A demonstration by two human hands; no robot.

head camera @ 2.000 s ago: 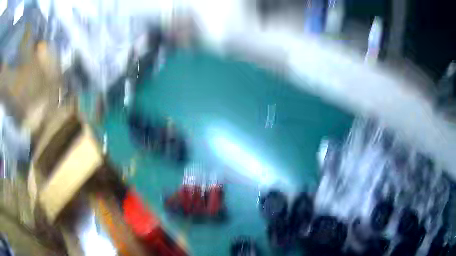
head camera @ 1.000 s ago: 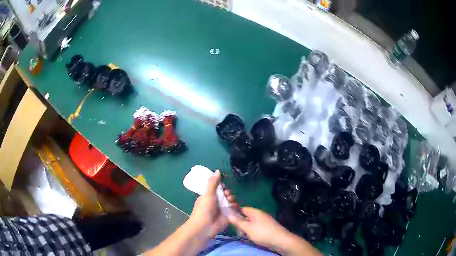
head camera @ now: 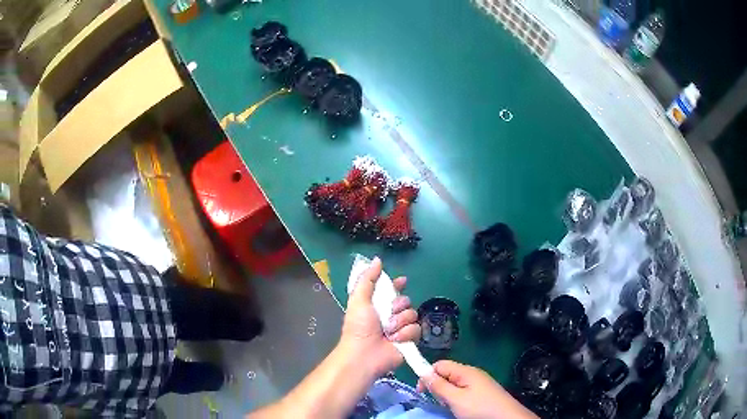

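Note:
My left hand (head camera: 373, 327) is closed around a white folded wad or strip (head camera: 383, 299), perhaps folded bags, at the near edge of the green bench. My right hand (head camera: 459, 383) pinches the lower end of the same white strip with thumb and fingers. A single black round housing (head camera: 440, 322) lies on the mat just right of my left hand, its inside facing up. More black housings (head camera: 540, 370) are heaped at the lower right. Bagged housings (head camera: 655, 278) under clear film lie behind them on a pale sheet (head camera: 596, 274).
Red wire bundles (head camera: 368, 204) lie on the green mat (head camera: 459, 106), with a row of black housings (head camera: 315, 78) beyond. A red stool (head camera: 233, 196), open carton (head camera: 106, 106) and person in a checked shirt (head camera: 82, 319) are at left. Bottles (head camera: 647, 41) stand on the ledge.
The view has shifted, so bench items sit differently in frame. The white wad now stretches as a strip between my hands. A single housing now shows beside my left hand.

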